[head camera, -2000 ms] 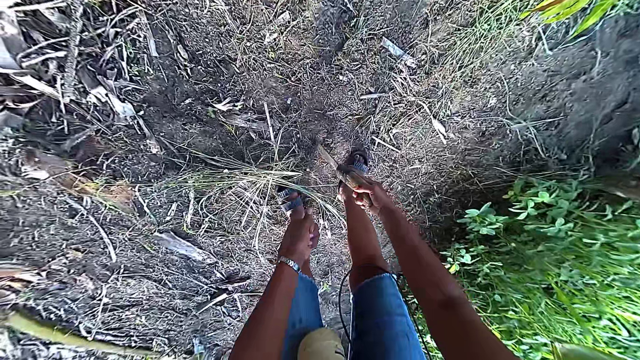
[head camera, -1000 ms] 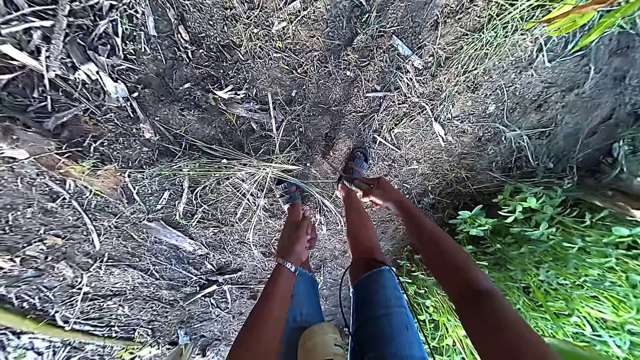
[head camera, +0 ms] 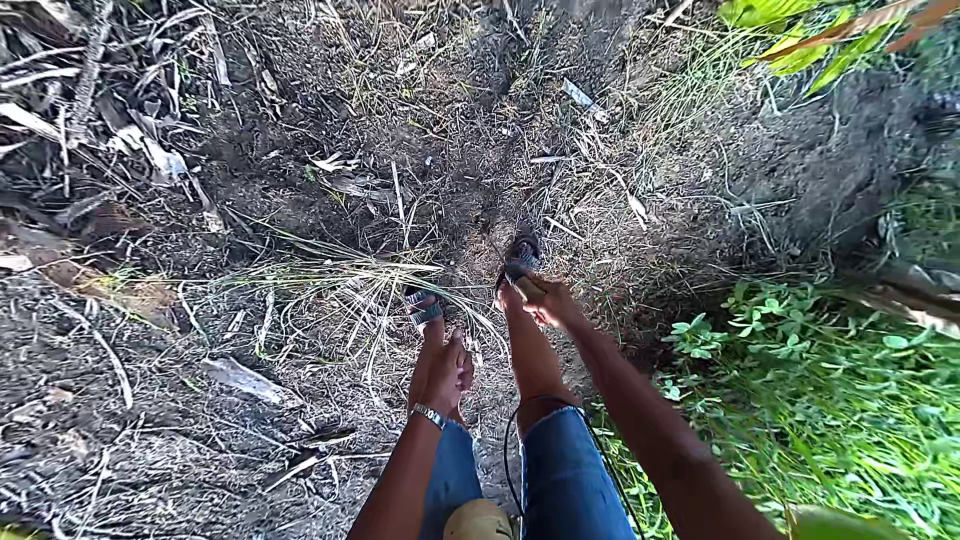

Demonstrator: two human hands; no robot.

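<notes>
My right hand [head camera: 550, 300] is closed around the wooden handle [head camera: 529, 287] of a tool, over my right foot. The tool's dark metal end [head camera: 513, 268] points up and left; its full shape is hard to make out. My left hand [head camera: 450, 367], with a metal watch or bracelet [head camera: 429, 415] on the wrist, hangs beside my left shin; whether it holds anything cannot be seen. Long cut grass stalks [head camera: 352, 281] lie across the ground and over my left sandal [head camera: 423, 306]. My right sandal [head camera: 525, 249] shows just beyond the tool.
Dry leaves and sticks [head camera: 150, 150] litter the left side. Green leafy plants and grass [head camera: 795, 375] grow at the right. A dark cord [head camera: 507, 457] loops near my right knee. A pale scrap [head camera: 583, 99] lies on the soil ahead.
The tool in my right hand has tilted: two seconds ago its blade pointed up and left past my foot. My left hand stays about where it was beside the left leg.
</notes>
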